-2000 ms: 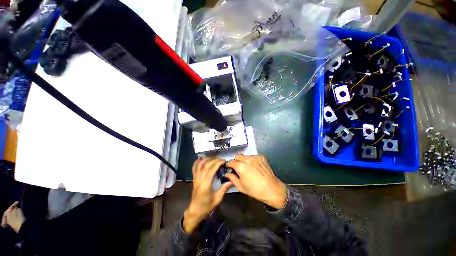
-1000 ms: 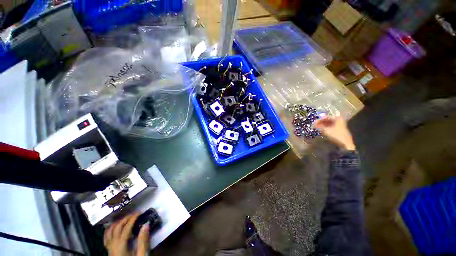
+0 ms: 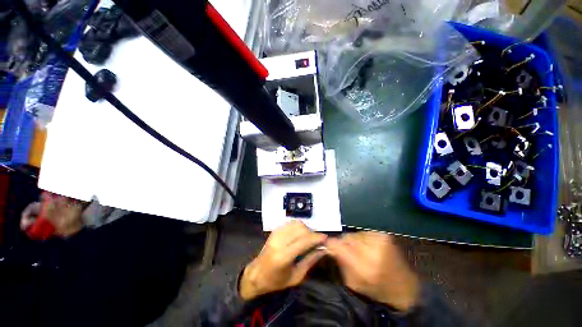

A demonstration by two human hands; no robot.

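Observation:
A black plastic housing (image 3: 298, 205) lies flat on the white work pad (image 3: 276, 221), with a small light round spot at its middle. My left hand (image 3: 284, 258) and my right hand (image 3: 376, 265) meet just below the pad's near edge. Their fingertips pinch a tiny pale part (image 3: 324, 247) between them, mostly hidden by the fingers. My right hand is blurred. The electric screwdriver (image 3: 239, 76) hangs over the screw feeder (image 3: 290, 163), its tip near the feeder's near end.
A blue bin (image 3: 488, 219) of motors stands right, beside a pile of small metal parts (image 3: 572, 230). A clear bag (image 3: 383, 83) lies behind. The screwdriver's cord crosses the white sheets (image 3: 147, 140) at left, which hold black units (image 3: 101, 85). Another person's hands (image 3: 57, 216) show lower left.
My right hand has come back from the metal parts pile to meet my left. My left hand has let go of the housing. The view has swung back left.

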